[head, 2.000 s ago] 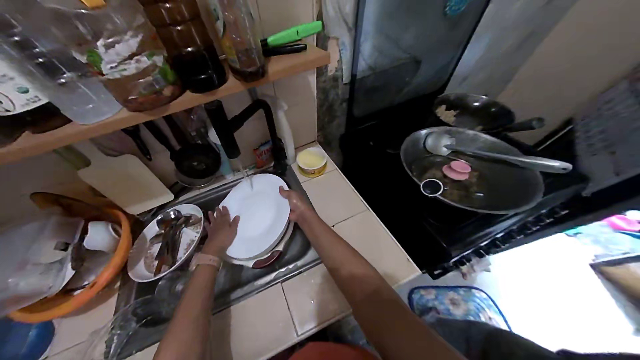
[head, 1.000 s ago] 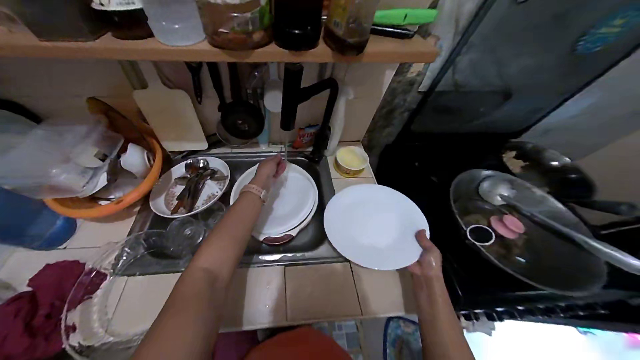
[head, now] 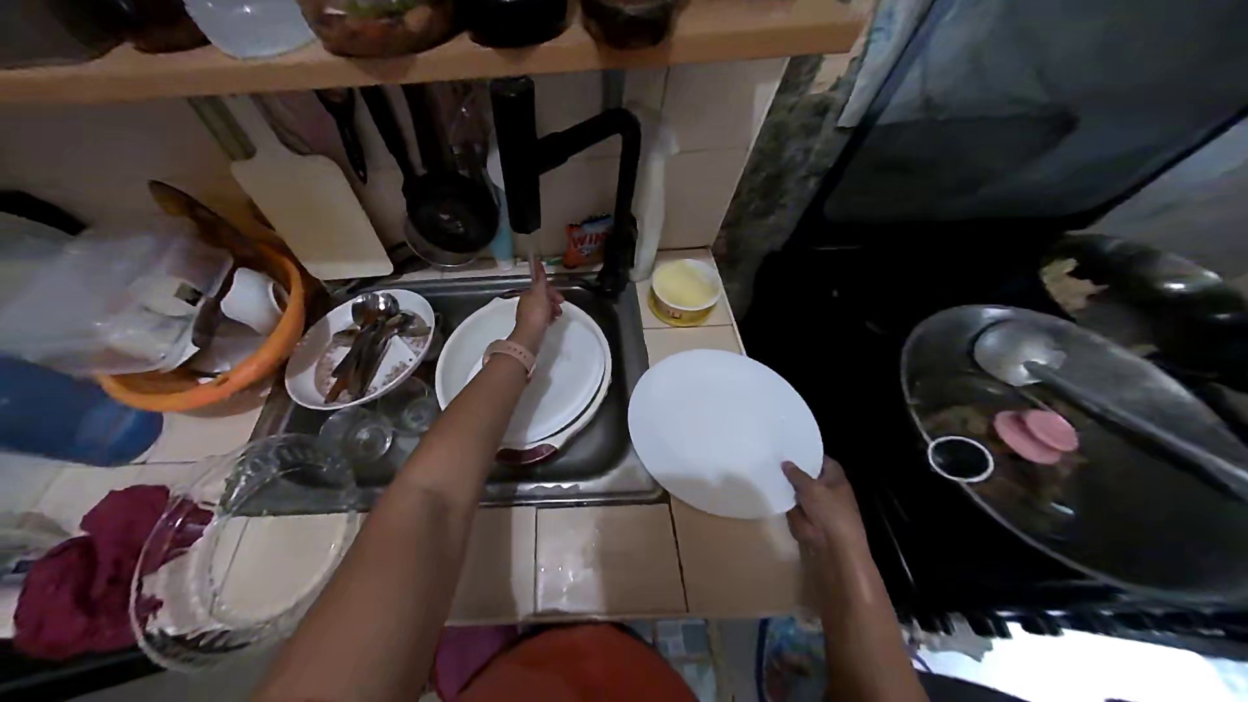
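My right hand [head: 821, 497] grips a white plate [head: 721, 429] by its lower right rim, over the tiled counter right of the sink. My left hand [head: 538, 310] reaches over stacked white plates [head: 564, 390] in the steel sink [head: 624, 458], its fingers in the thin water stream below the black faucet [head: 517, 146]; whether it holds anything cannot be told. Left of the stack, a white oval dish [head: 317, 366] carries metal spoons and other cutlery [head: 366, 351]. Clear glasses [head: 359, 437] stand below that dish in the sink.
An orange basin [head: 244, 366] with dishes and a clear glass bowl [head: 219, 546] are at left, near a maroon cloth [head: 83, 575]. A yellow tub [head: 684, 292] stands behind the plate. At right, a large wok [head: 1082, 526] with a ladle sits on the stove. A wooden shelf [head: 682, 49] overhangs the sink.
Two seconds ago both hands were on a plate over the sink; since then my right hand has carried a plate rightward, and my left hand has gone up to the faucet. The view has shifted.
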